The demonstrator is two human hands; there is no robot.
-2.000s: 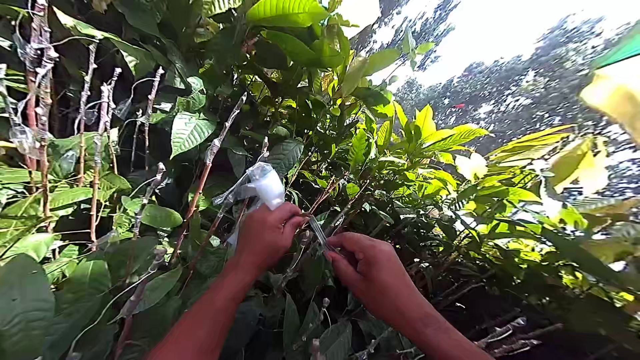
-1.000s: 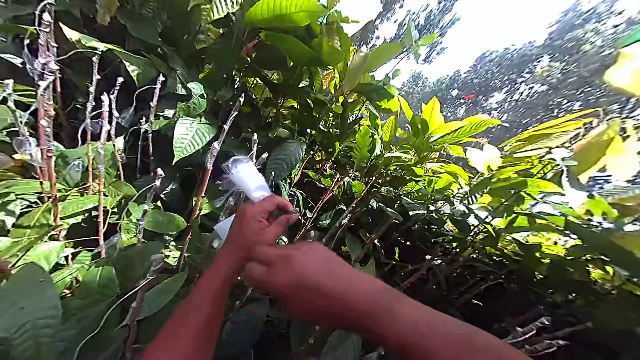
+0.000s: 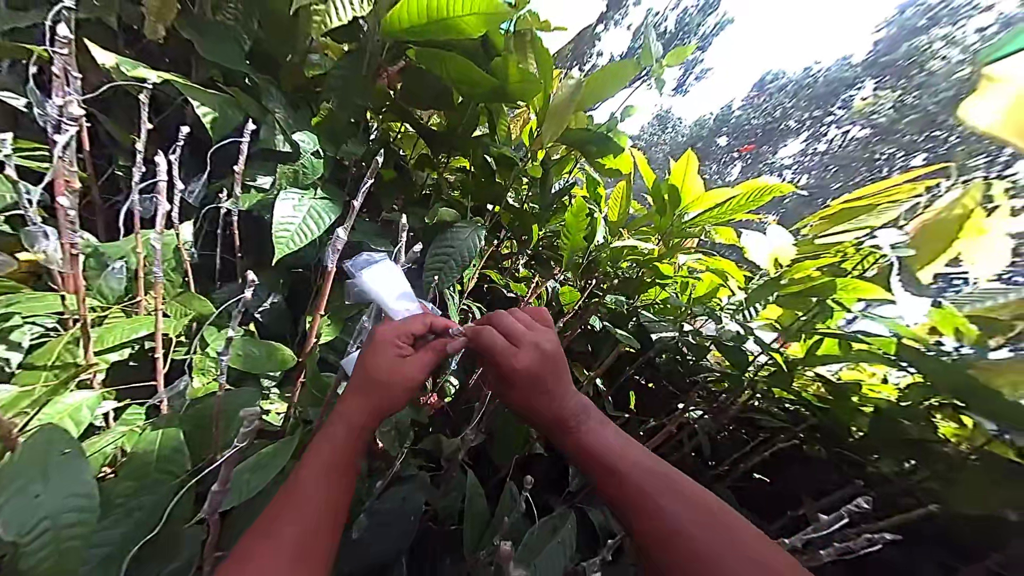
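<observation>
My left hand point(image 3: 404, 360) is closed around the lower end of a bundle of white and clear plastic film point(image 3: 382, 284), which sticks up above the fingers. Its thumb and forefinger meet the fingertips of my right hand point(image 3: 520, 356) at a small, shiny piece of clear film point(image 3: 458, 331). The right fingers are curled and pinch that piece, though much of it is hidden behind them. Just left of the bundle rises a cut woody stem point(image 3: 330, 268) with clear film wrapped round its upper part.
Several upright cut stems point(image 3: 158, 280) with film wraps and loose strings stand at the left. Broad green leaves point(image 3: 304, 220) surround the hands. Sunlit foliage point(image 3: 720, 200) fills the right side, and cut, wrapped branch ends point(image 3: 828, 524) lie low at the right.
My right hand, which crossed low in front of the left wrist a second ago, has moved up to the left fingertips. The left hand still holds the plastic bundle.
</observation>
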